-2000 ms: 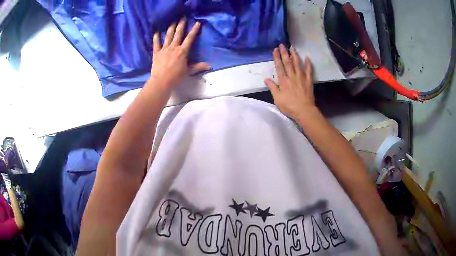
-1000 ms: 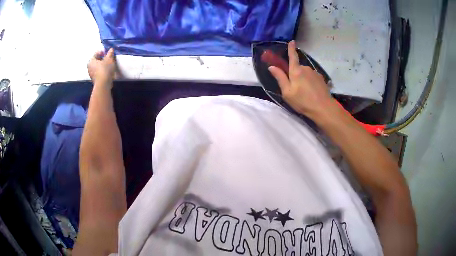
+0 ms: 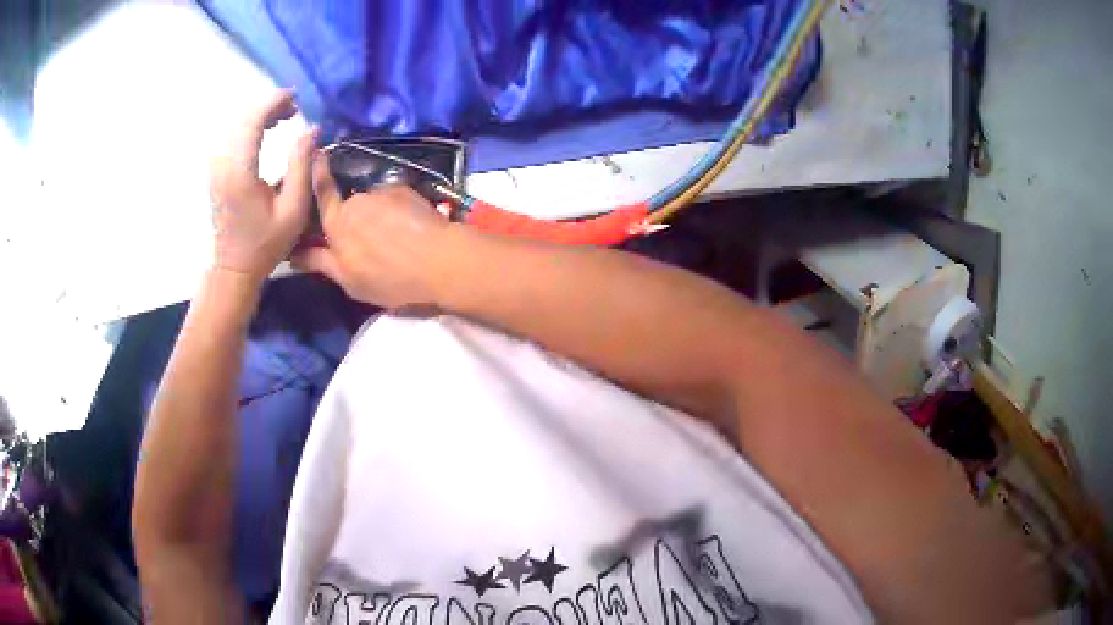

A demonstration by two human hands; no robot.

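A shiny royal-blue garment (image 3: 549, 73) lies on the white pressing table (image 3: 854, 134), its flat hem band towards me. The dark steam iron (image 3: 403, 161) rests at the hem's left end. My right hand (image 3: 376, 238) reaches across my body and is closed on the iron, whose handle is hidden under it. My left hand (image 3: 259, 195) is at the hem's left corner, thumb and forefinger curved; whether it pinches the cloth edge cannot be told.
The iron's red-orange sleeve (image 3: 561, 227) and its blue and yellowish hose (image 3: 720, 147) run right and up over the garment. Blue cloth (image 3: 269, 427) hangs below the table at left. A white round object (image 3: 956, 327) is at right, beside a pale wall (image 3: 1050, 208).
The iron and my right hand have moved from the hem's right end to its left corner. The hose now crosses the garment. My left hand has stayed near the left corner, its fingers more spread.
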